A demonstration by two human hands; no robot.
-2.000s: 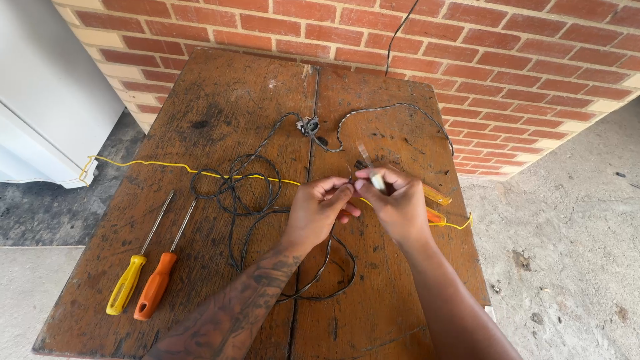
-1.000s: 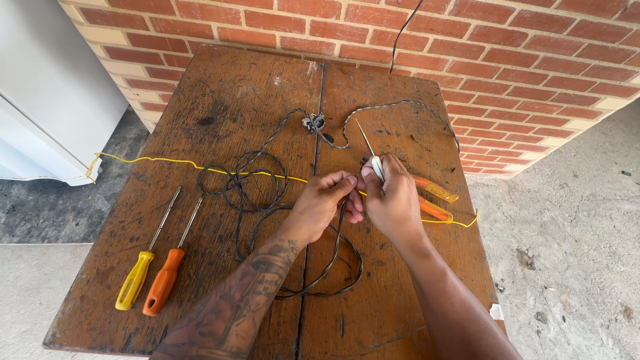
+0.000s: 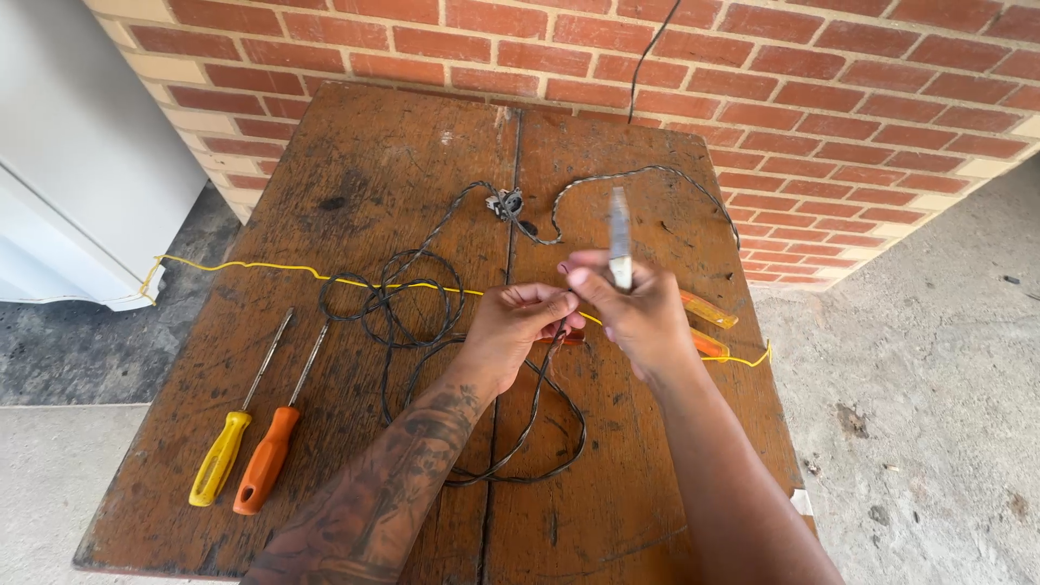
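Observation:
My left hand (image 3: 516,329) pinches an end of the thin dark twisted electrical cable (image 3: 532,422) between thumb and fingers near the middle of the wooden table. Just right of it, my right hand (image 3: 638,305) holds a knife with a white handle (image 3: 621,272), its blurred blade (image 3: 619,219) pointing away from me. The right thumb and a finger are close to the cable end; whether they touch it I cannot tell. The cable lies in loops to the left and runs to a small grey electrical fitting (image 3: 508,205) beyond my hands.
A yellow-handled screwdriver (image 3: 219,459) and an orange-handled screwdriver (image 3: 268,459) lie at the left. Two tool handles, one yellow-orange (image 3: 708,310) and one orange (image 3: 708,344), lie partly behind my right hand. A yellow wire (image 3: 284,266) crosses the wooden table (image 3: 650,504). A brick wall (image 3: 812,106) stands behind.
The knife blade has swung from leaning left to nearly straight away from me. My right hand has turned, and its thumb and a finger now show apart.

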